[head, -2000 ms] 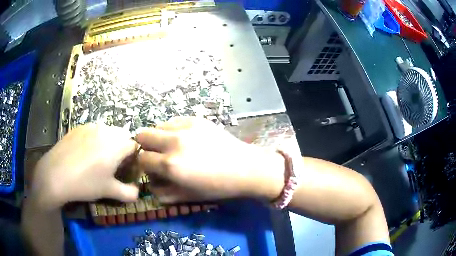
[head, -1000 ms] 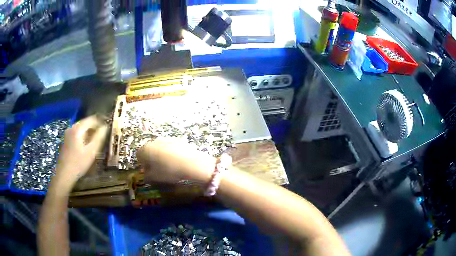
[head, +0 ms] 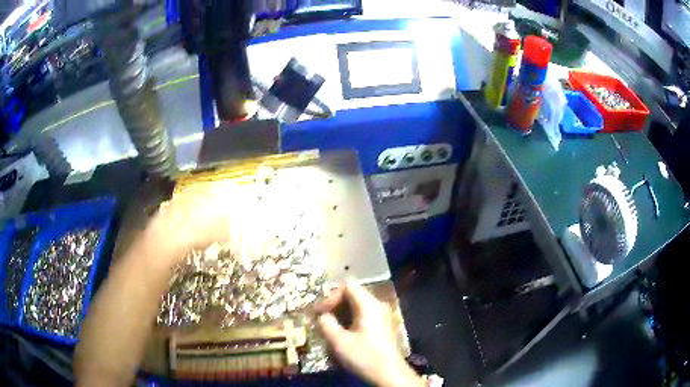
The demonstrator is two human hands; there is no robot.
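Note:
The front fixture (head: 233,367), brass-coloured with a reddish-brown slotted front edge, lies at the near edge of the plate, a long bar across its top. A pile of small silvery metal parts (head: 250,283) lies behind it. My left hand (head: 198,218) reaches over the pile's back left, by the back fixture (head: 261,165); glare washes out its fingers, so any hold is hidden. My right hand (head: 360,326) is right of the front fixture, at the pile's right edge, thumb and fingers apart, with nothing visible in it.
Blue trays of parts (head: 62,283) stand at the left. The dark laser head (head: 227,68) and ribbed hose (head: 140,106) are at the back. The grey base plate (head: 352,227) extends right of the pile. The green side bench holds spray cans (head: 528,87), a red bin (head: 626,118) and a fan (head: 607,219).
My left hand has moved from beside the left tray to the pile's back. My right hand has moved off the front fixture to its right, uncovering it. The view has shifted.

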